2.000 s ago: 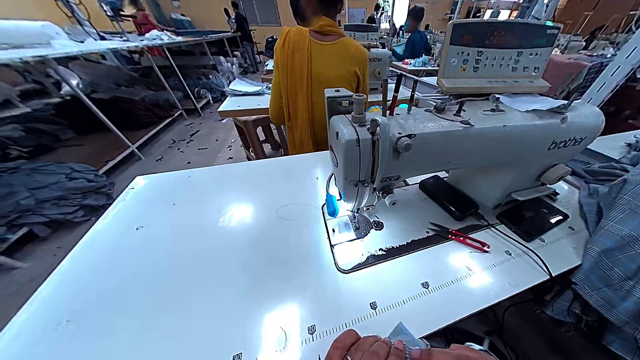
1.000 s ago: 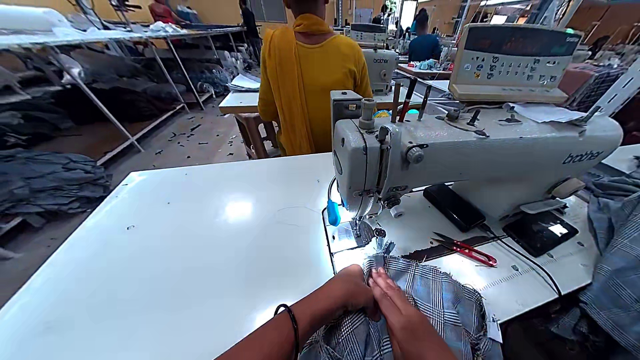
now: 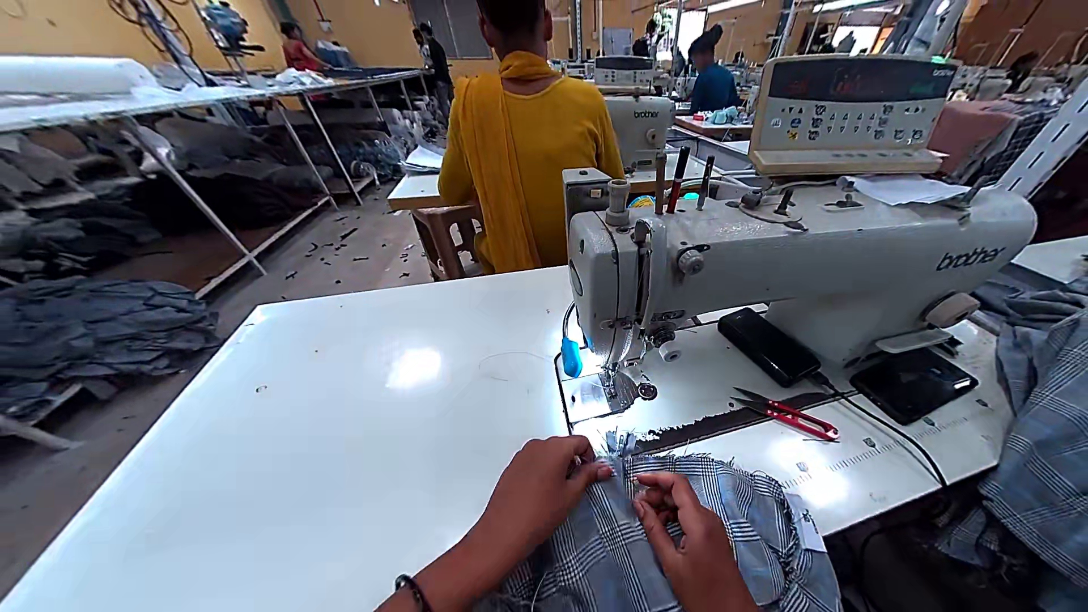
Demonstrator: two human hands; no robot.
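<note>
A grey checked fabric piece with frayed edges lies at the front edge of the white sewing table, just in front of the presser foot of a Brother sewing machine. My left hand pinches the fabric's upper edge between thumb and fingers. Close on its right, my right hand is over the same fabric, thumb and forefinger bent near each other; whether they grip cloth cannot be told. A white tag is at the fabric's right side. The fabric is not under the presser foot.
Red-handled thread snips, a black power bank or phone with a cable and another black phone lie right of the needle. More checked fabric hangs at the right. A person in yellow sits ahead, beyond the table.
Two seconds ago only fingers showed at the bottom edge. Both hands then came up to the machine with the checked fabric; since then they have parted slightly and the cloth is a little farther from the needle.
</note>
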